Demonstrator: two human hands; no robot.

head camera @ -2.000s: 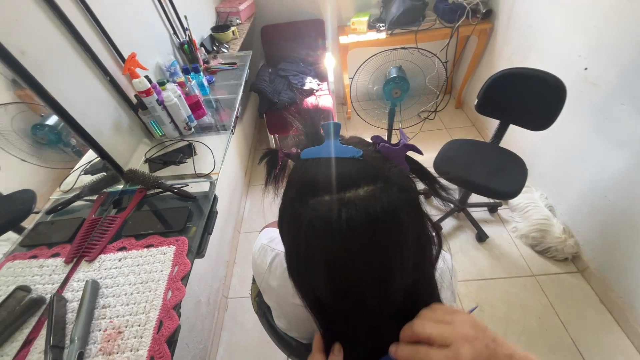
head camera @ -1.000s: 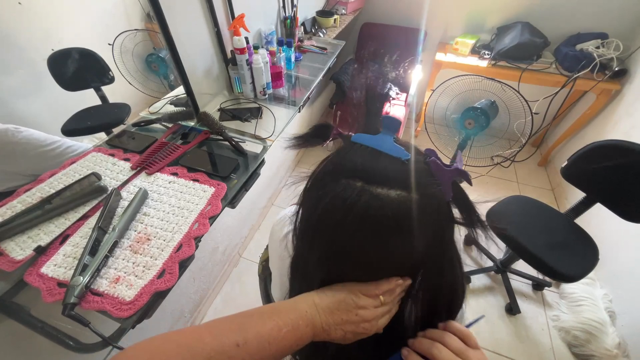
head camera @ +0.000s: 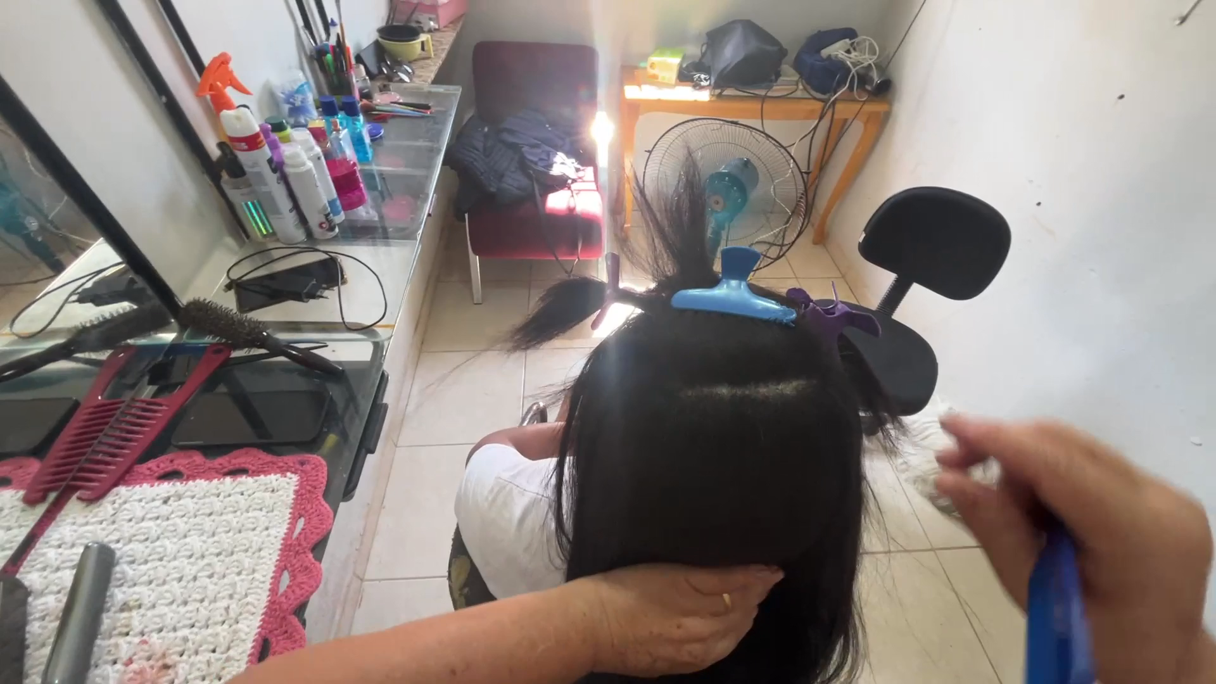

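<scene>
A seated person in a white top has long straight dark hair (head camera: 712, 456), parted across the back. My left hand (head camera: 679, 613) lies across the hair low down, its fingers pressed together around a lock; a ring shows on one finger. To the right, away from the head, my right hand (head camera: 1092, 532) is blurred and grips a blue comb (head camera: 1056, 608), mostly cut off by the frame's lower edge. A blue butterfly hair clip (head camera: 733, 293) sits on top of the head, with a purple clip (head camera: 836, 315) to its right and a mauve clip (head camera: 611, 285) to its left.
On the glass counter at left lie a round brush (head camera: 237, 328), a red comb (head camera: 104, 427), a crocheted mat (head camera: 190, 560) and a hair straightener (head camera: 81, 613). Beyond stand bottles (head camera: 304, 180), a red chair (head camera: 541, 209), a fan (head camera: 727, 190) and a black swivel chair (head camera: 936, 242).
My right hand has risen from the hair ends and moved out to the right with the blue comb. My left hand stays on the hair. The view has shifted.
</scene>
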